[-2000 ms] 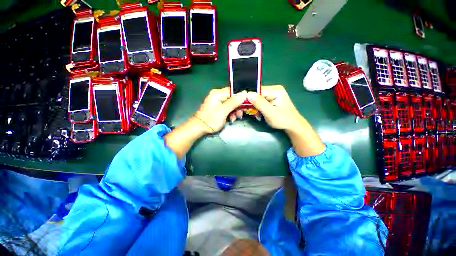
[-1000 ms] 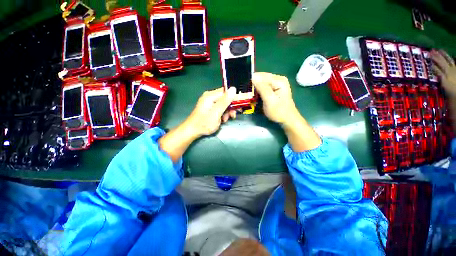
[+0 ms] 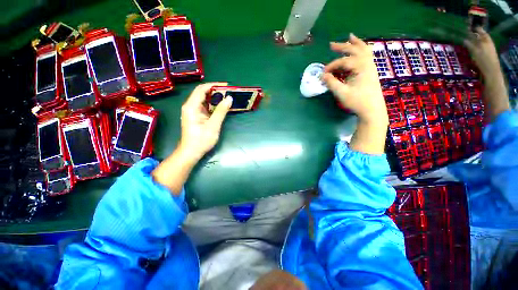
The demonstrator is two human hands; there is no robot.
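Observation:
My left hand [image 3: 200,122] holds a red phone unit [image 3: 241,100] lying sideways, its dark screen facing up and its round dark area under my thumb. An orange tail shows at the unit's right end. My right hand [image 3: 359,85] is raised beside a rounded white item [image 3: 313,80] with dark marks. Its thumb and index tips are close together at the item's right edge; whether they grip anything cannot be told. The hand largely hides the red stack behind it. Two rows of stacked red phone units [image 3: 105,59] stand at the left.
A grey post [image 3: 304,21] stands on the green bench [image 3: 255,170]. A tray of red housings [image 3: 434,122] lies right, beyond my right hand. Another person's hand [image 3: 484,54] holds a small unit at upper right. A black tray [image 3: 20,190] lies far left. More red housings [image 3: 431,232] lie below the bench edge.
The phone unit turned from upright to sideways in my left hand. My right hand let go of it and moved right to the white item. The view shifted; the neighbour's hand moved up.

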